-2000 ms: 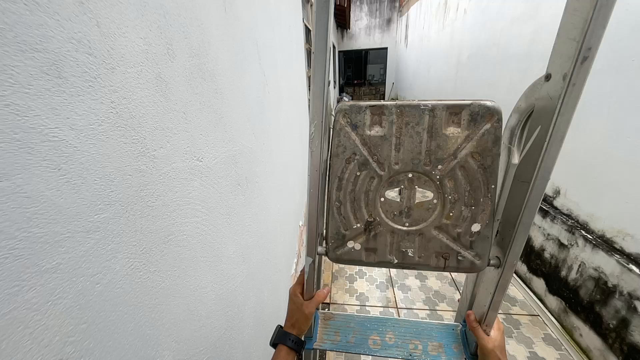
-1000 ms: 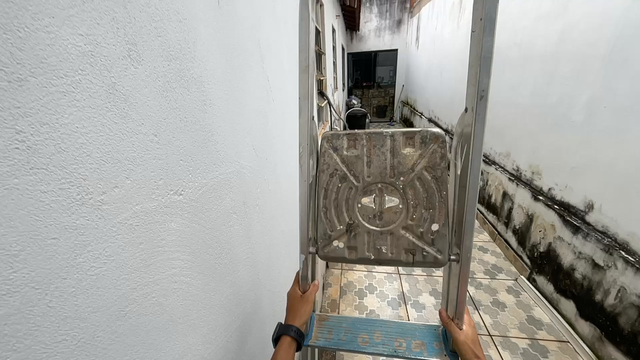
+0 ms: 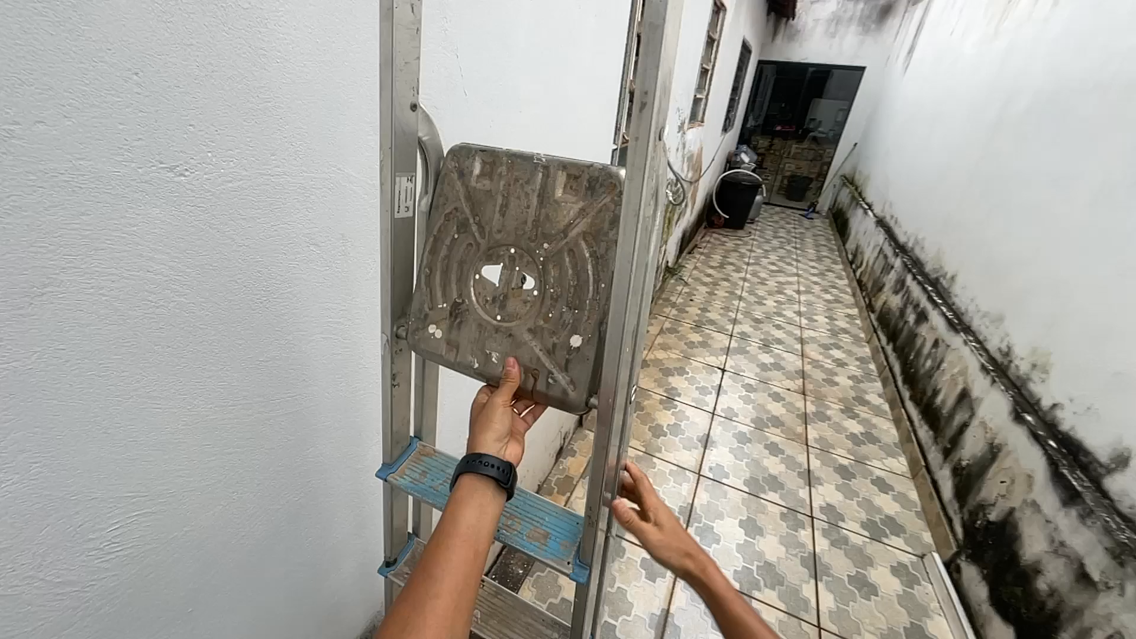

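Note:
An aluminium stepladder (image 3: 635,266) stands close to the left wall, its worn metal top platform (image 3: 524,266) tilted up between the rails. My left hand (image 3: 503,417), with a black watch on the wrist, grips the platform's lower edge, thumb on the near face and fingers behind. My right hand (image 3: 646,515) is at the ladder's right rail, fingers loosely curved against or just beside it; whether it grips is not clear. Below the platform is a blue, scuffed step (image 3: 524,519), with another step (image 3: 515,612) lower down.
A rough white wall (image 3: 186,311) rises at the left. Patterned floor tiles (image 3: 763,426) run along a narrow passage to a dark doorway (image 3: 803,124). A black bucket (image 3: 737,200) stands near the far left side. The right wall (image 3: 1003,426) has dark stains and a low ledge.
My left hand has left the left rail and taken hold of the platform's lower edge. My right hand's grip on the right rail has loosened. The view has swung right.

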